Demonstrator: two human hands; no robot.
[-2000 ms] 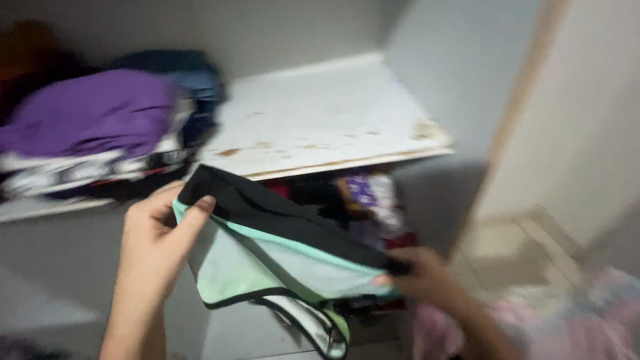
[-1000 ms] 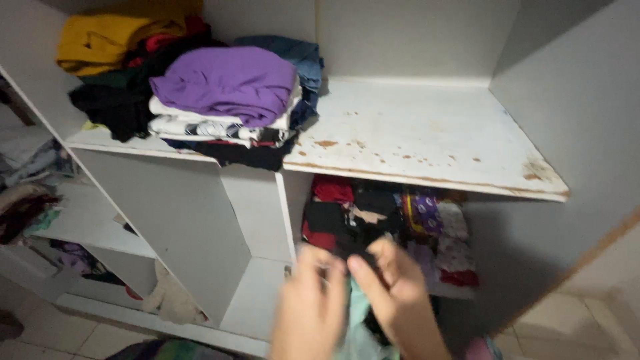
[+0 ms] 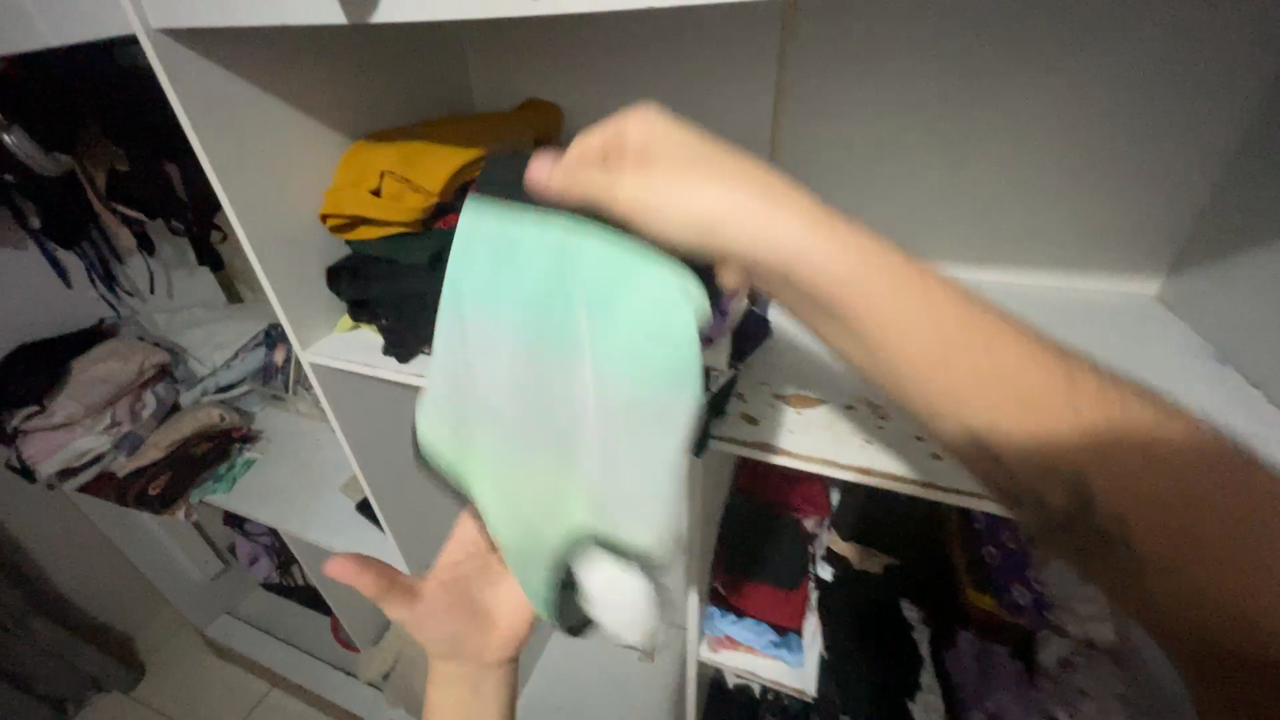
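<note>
A mint-green and pale grey garment (image 3: pixel 575 380) with black trim hangs in the middle of the view, its top edge black and a round opening low down. My right hand (image 3: pixel 660 190) grips the black top edge from above, its forearm crossing from the lower right. Behind the garment's lower left side is my left hand (image 3: pixel 465 600), palm up with the thumb spread; its fingers are partly hidden by the cloth. Motion blurs both hands.
A mustard-yellow folded cloth (image 3: pixel 405 185) tops a clothes stack on the shelf. The white shelf board (image 3: pixel 850 425) has chipped patches. Folded clothes (image 3: pixel 770 560) lie in the compartment below. More clothes (image 3: pixel 120 410) lie on left shelves, beneath hanging items (image 3: pixel 110 190).
The garment, bunched low between both hands a second ago, now hangs spread out. My right hand has risen with its top edge, and my left hand has opened. The view has shifted left.
</note>
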